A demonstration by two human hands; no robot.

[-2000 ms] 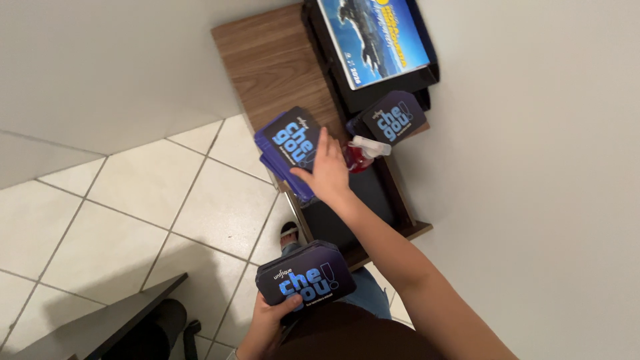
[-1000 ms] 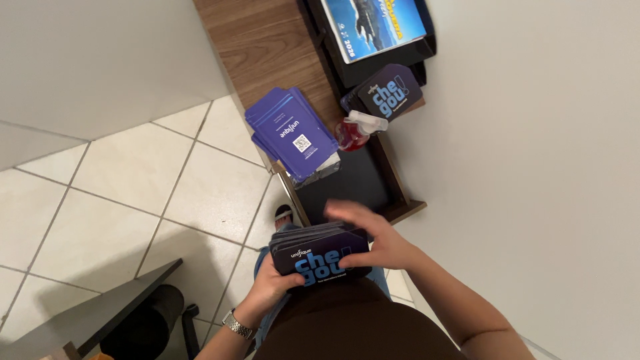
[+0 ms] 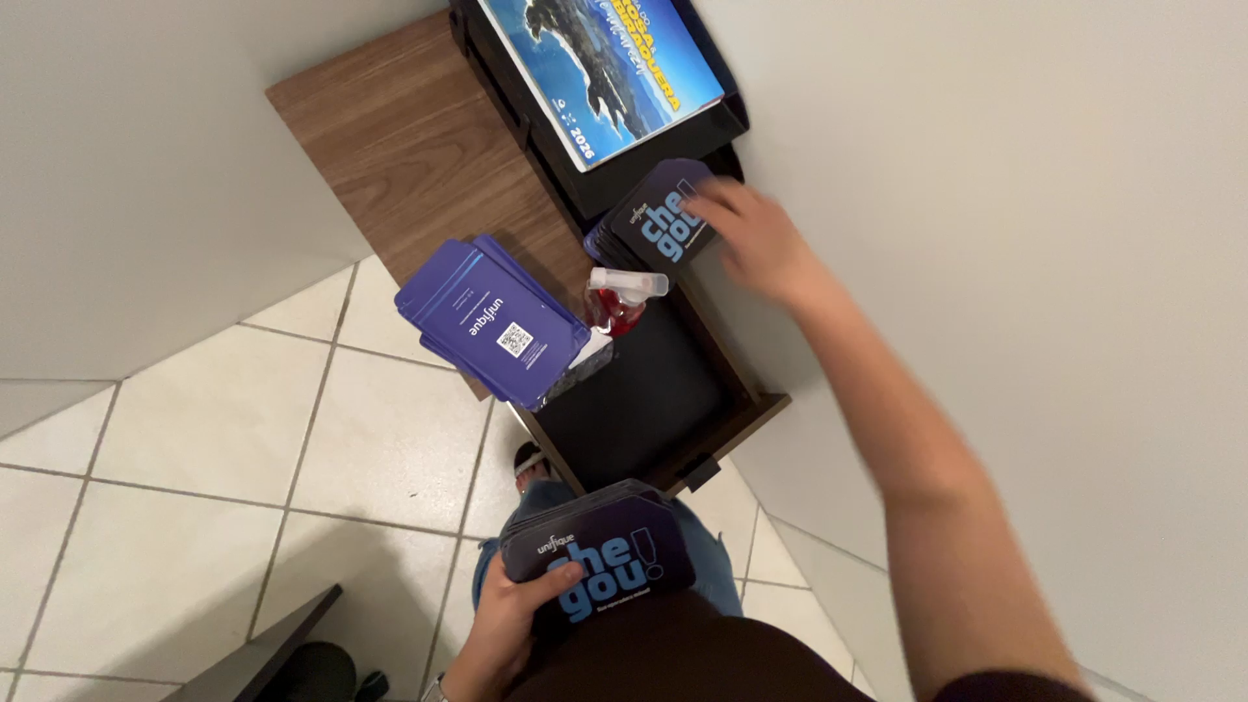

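Note:
My left hand (image 3: 522,604) grips a thick stack of dark printed cards (image 3: 609,561) near my lap, its thumb on the top face. My right hand (image 3: 756,234) reaches over a second stack of dark cards (image 3: 665,219), fingertips at the upper right edge of its top card; whether it grips one is not clear. That stack lies beside the black tray. A pile of purple cards (image 3: 487,322), bearing writing and a printed code, rests at the edge of the wooden top. Between the two piles sits a clear bottle with red liquid (image 3: 616,302) and a whitish cap.
A black document tray (image 3: 639,151) holds a printed calendar or magazine (image 3: 609,68) on the wooden top (image 3: 409,146). An open drawer (image 3: 770,409) with a black inside extends toward me. Walls stand on both sides; a dark panel edge (image 3: 283,648) is at lower left.
My right hand has moved from the held stack up to the cards by the tray. Earlier, it touched the other pile, where a dark face showed on top; purple faces show there now.

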